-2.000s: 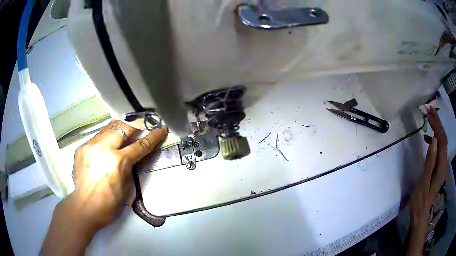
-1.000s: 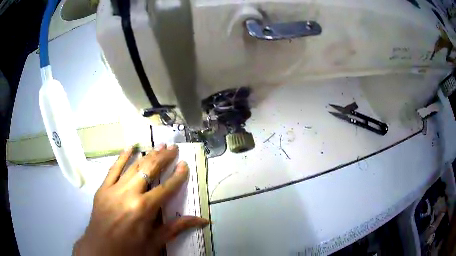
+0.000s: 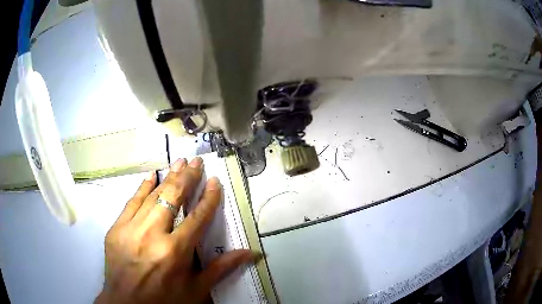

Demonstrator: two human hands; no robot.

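Note:
My left hand (image 3: 172,231) lies flat, fingers spread, on a white marked strip (image 3: 232,234). Its fingertips are just left of and below the needle area, and its thumb reaches the strip's right edge. A pale olive fabric band (image 3: 248,222) shows along that edge. The strip's top end is at the presser foot (image 3: 223,148), which the machine head partly hides. My right hand is not in view; a blurred brown shape at the right edge may be my forearm.
The off-white machine head (image 3: 356,47) fills the top. The brassy tension knob (image 3: 300,159) is right of the needle. Black thread snips (image 3: 432,130) and thread bits lie on the bed. The white lamp (image 3: 44,148) and an olive band (image 3: 113,151) are at left.
My left hand has come down from beside the needle onto the strip, which was not visible two seconds ago. My right hand has left the right edge. The view has shifted slightly.

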